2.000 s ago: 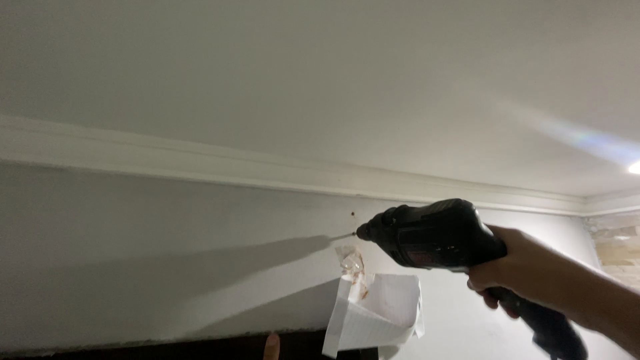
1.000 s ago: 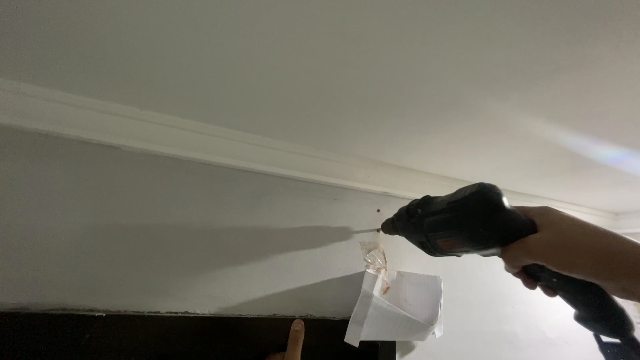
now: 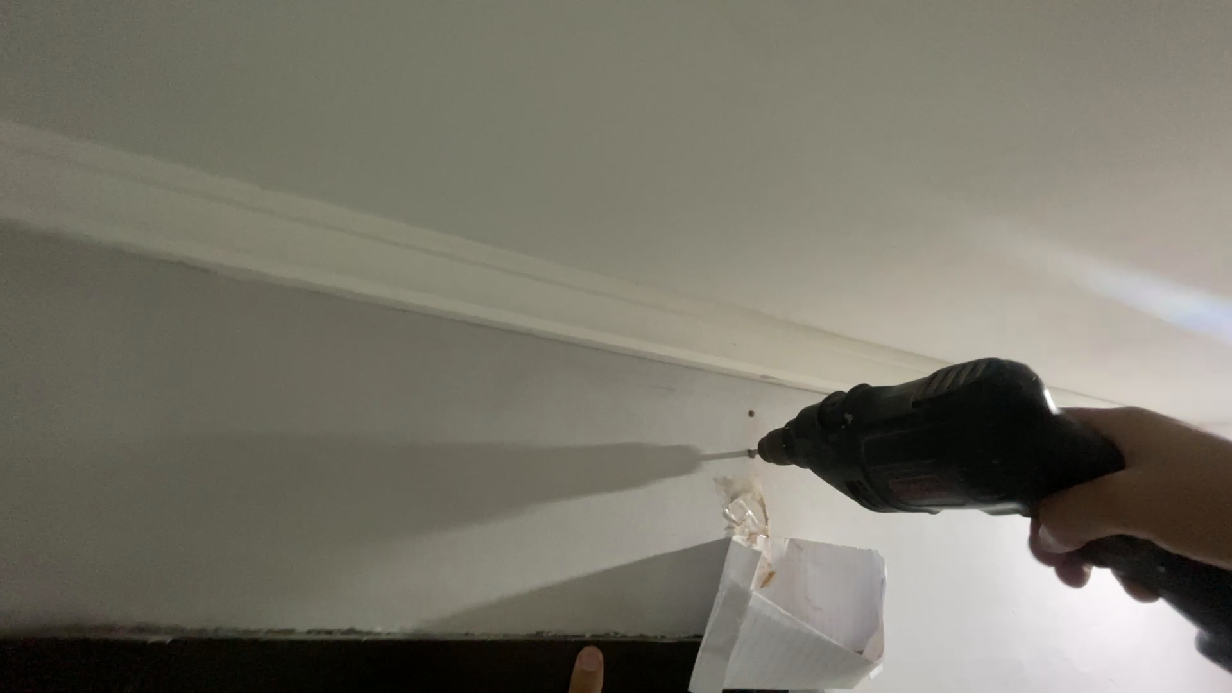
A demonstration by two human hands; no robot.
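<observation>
My right hand [image 3: 1107,510] is wrapped around the handle of a black power drill [image 3: 934,438], which points left at the wall. The drill's chuck is very near the wall, and its bit meets a hole there. A small reddish hole [image 3: 751,414] shows just above. Below the bit, a folded paper pocket [image 3: 818,602] hangs on the wall by crumpled clear tape [image 3: 746,510], with reddish-brown dust on it. Of my left hand, only one fingertip [image 3: 587,669] shows at the bottom, against a dark edge; the rest is out of view.
A white cornice [image 3: 433,269] runs along the top of the pale wall [image 3: 337,404], under the ceiling [image 3: 577,125]. A dark ledge or frame [image 3: 289,664] lines the wall's lower edge at the left. The drill's shadow falls across the wall.
The drill's chuck now sits closer to the wall, with less of the bit showing. The view has shifted and tilted somewhat.
</observation>
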